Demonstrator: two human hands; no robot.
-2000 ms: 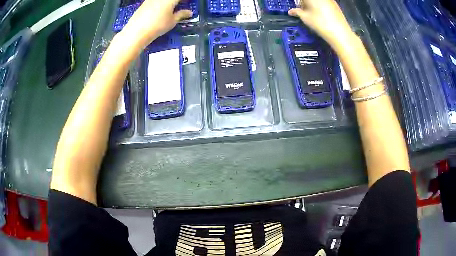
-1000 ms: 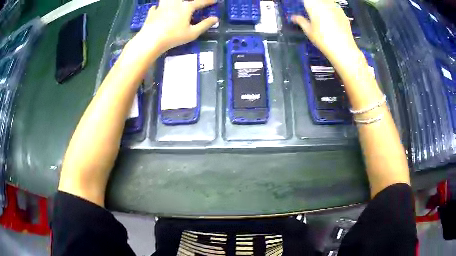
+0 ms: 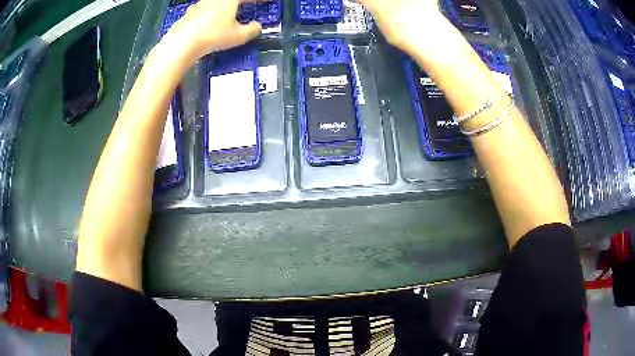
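Observation:
A clear blister tray [image 3: 244, 200] lies on the green mat with blue keypad phones in its pockets. In the near row, one phone [image 3: 331, 104] lies back-up with a black battery, and another [image 3: 437, 118] is partly under my right forearm. A phone to their left holds a white card [image 3: 232, 111]. In the far row, a keypad phone [image 3: 319, 10] lies keys-up. My left hand [image 3: 224, 24] is over the far row at left, its thumb by a keypad phone. My right hand [image 3: 400, 17] is at the top edge, its fingers cut off. Whether either hand grips anything cannot be told.
A dark smartphone [image 3: 82, 75] lies on the mat at left. A ribbed stack of clear trays [image 3: 592, 132] stands at right, and more trays [image 3: 19, 90] are at the far left edge. Red stools show below the bench at both sides.
My right hand has moved left and further up, partly out of the picture, uncovering a back-up phone at the far right. The camera view has shifted slightly. The near-row phones stay in their pockets.

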